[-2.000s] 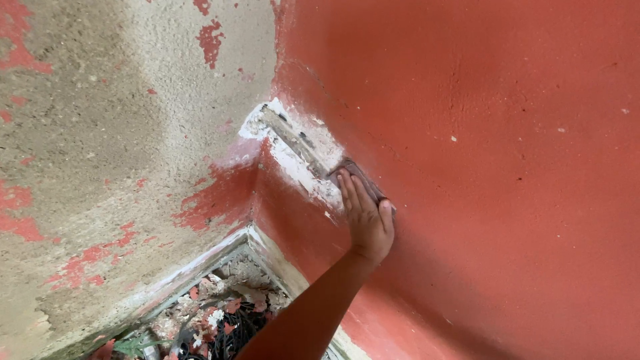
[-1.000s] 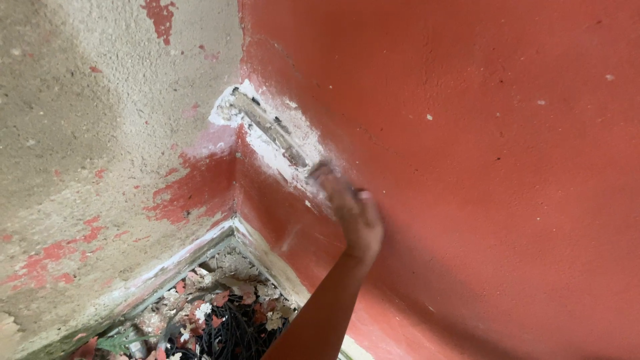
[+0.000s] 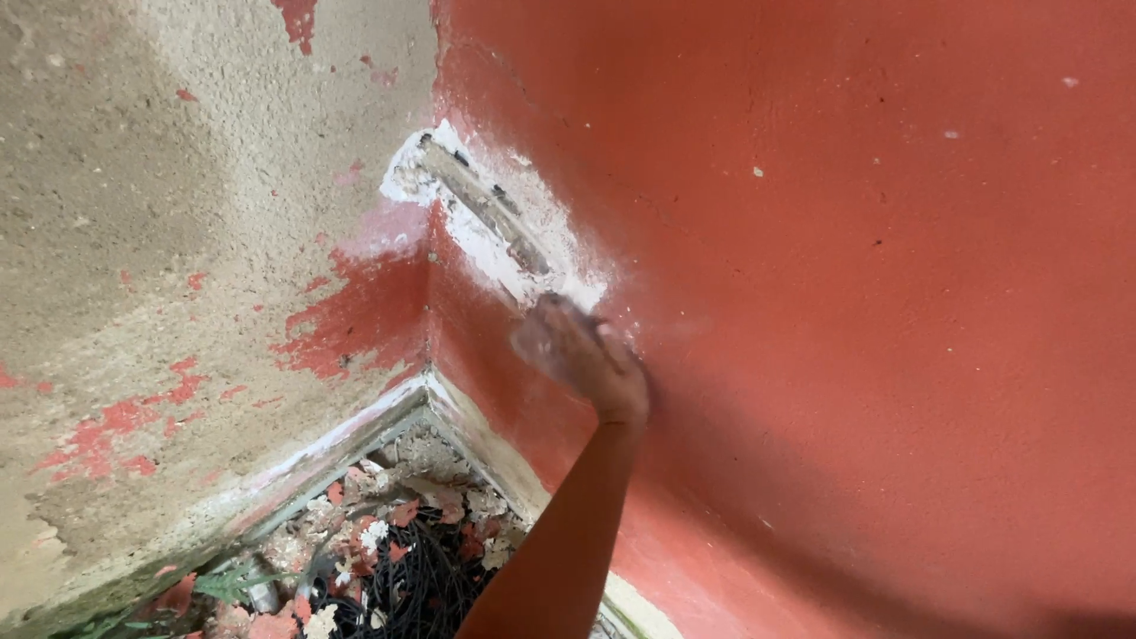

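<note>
My left hand (image 3: 581, 351), blurred, lies against the red painted wall (image 3: 852, 266), just below the lower end of a white filler patch (image 3: 568, 231). Under its fingers is a dark brown pad, mostly hidden and too blurred to name exactly. The patch surrounds a bare grey-brown strip (image 3: 488, 209) that slants down to the right from the wall corner, with small dark spots along its upper edge. White filler also spreads around the corner onto the left wall. My right hand is out of view.
The left wall (image 3: 115, 204) is rough plaster with peeling red paint. Below the corner, a pale ledge (image 3: 479, 435) borders a recess holding paint flakes (image 3: 373, 537), tangled black cables (image 3: 426, 568) and green leaves (image 3: 232, 581).
My left hand has shifted along the wall around the lower end of the patch and is now blurred by motion. The brown pad showed more clearly two seconds ago.
</note>
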